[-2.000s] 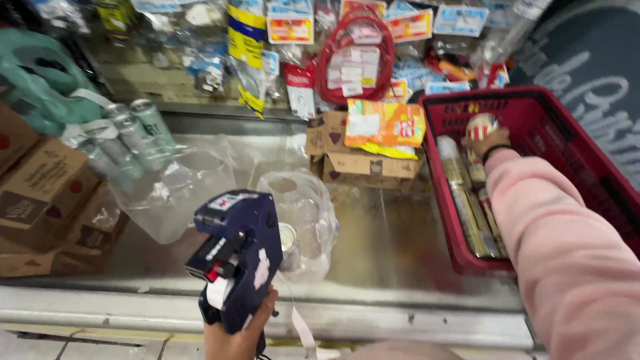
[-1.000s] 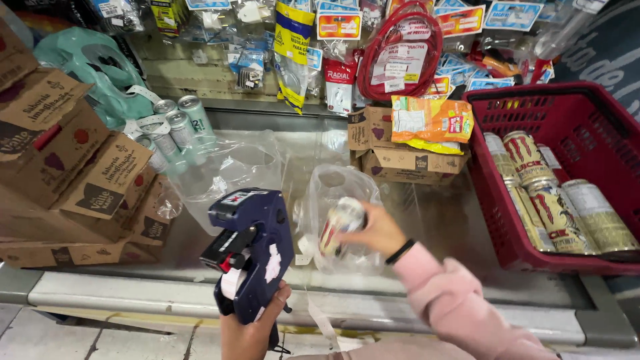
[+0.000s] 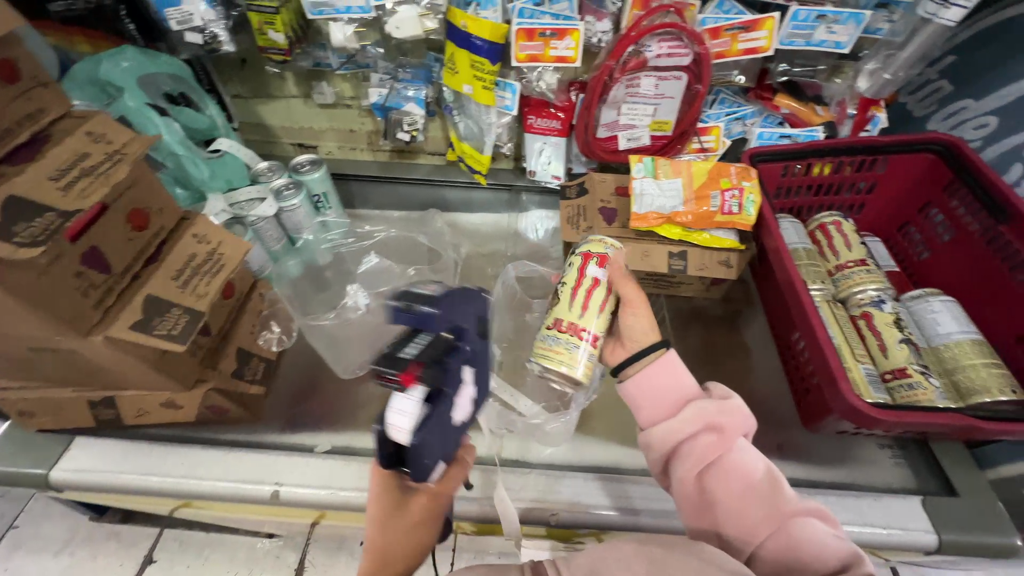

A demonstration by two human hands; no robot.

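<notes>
My left hand (image 3: 420, 500) grips a dark blue price-labelling gun (image 3: 440, 384), with a paper strip (image 3: 504, 500) trailing near it. In my right hand (image 3: 632, 316) is a cream and red drink can (image 3: 578, 312), tilted, its printed front facing me. The can is over a clear plastic bag (image 3: 540, 400) on the metal counter (image 3: 672, 416). A red plastic basket (image 3: 772, 336) at the right holds several similar cans (image 3: 892, 344). Another clear plastic bag (image 3: 352, 320) lies left of the gun, partly over pale green cans (image 3: 292, 204).
Cardboard boxes (image 3: 160, 296) are stacked at the left beside a green plastic bag (image 3: 152, 112). An orange packet (image 3: 692, 196) lies on small cardboard boxes (image 3: 680, 264) at the back. Packaged goods and a coiled red hose (image 3: 644, 88) hang behind. The counter's front edge (image 3: 264, 480) runs below.
My right hand was in the basket two seconds ago, then over the clear bag with a can. Now the can is raised more upright beside the labelling gun, which stays in my left hand.
</notes>
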